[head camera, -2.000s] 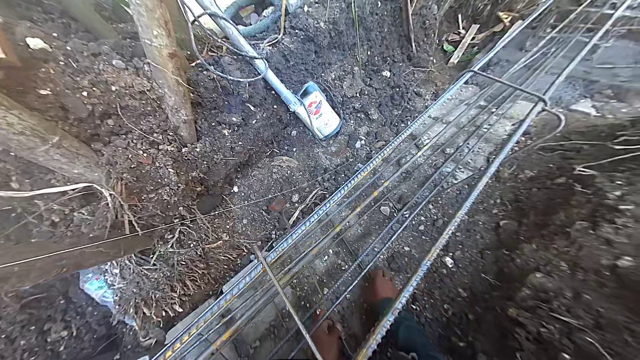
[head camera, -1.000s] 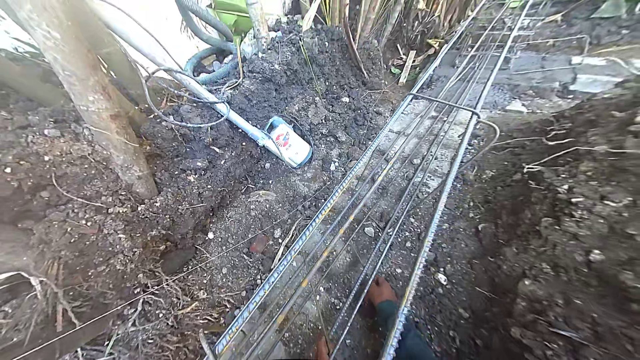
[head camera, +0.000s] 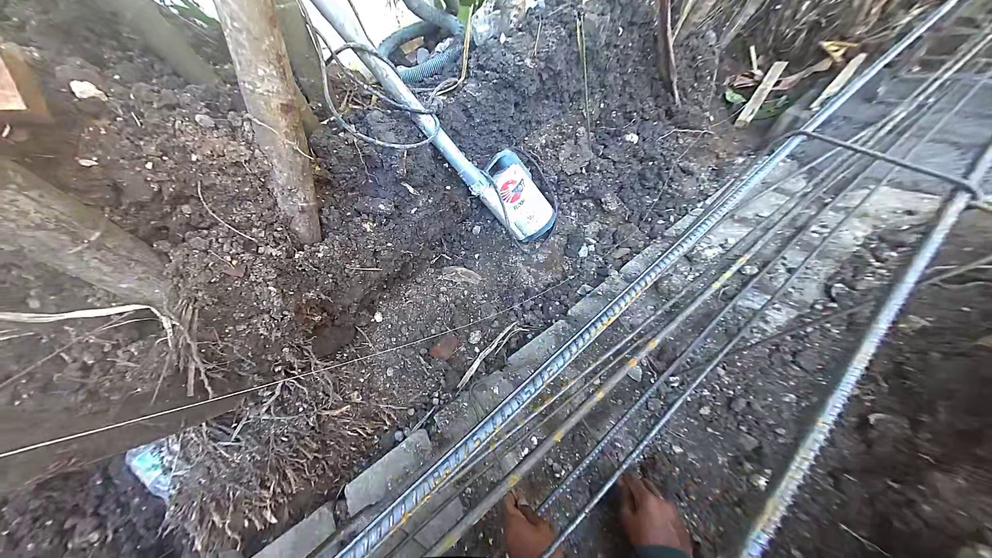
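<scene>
At the bottom edge, my left hand (head camera: 528, 528) is low among the long steel reinforcing bars, its fingers against or close beside a thin ribbed bar (head camera: 593, 457). My right hand (head camera: 653, 515), with a dark cuff at the wrist, is just right of the thin bars, fingers pointing down toward the soil. Whether either hand grips anything is unclear. A thick ribbed bar (head camera: 566, 353) runs diagonally on the left of the bundle, and another (head camera: 860, 353) on the right. A bent steel stirrup (head camera: 883, 157) crosses them at the upper right.
A pale pipe (head camera: 453, 151) with a looped cable leans down to a labelled plastic container (head camera: 523, 198) on the soil. Tree trunks (head camera: 275, 116) stand upper left. A taut string (head camera: 341, 363) crosses the left side. Blocks (head camera: 387, 473) line the trench edge; roots (head camera: 256, 465) lie lower left.
The view has shifted since a second ago. My left hand, barely visible at the bottom edge then, shows more fully now. My right hand is still beside the bars.
</scene>
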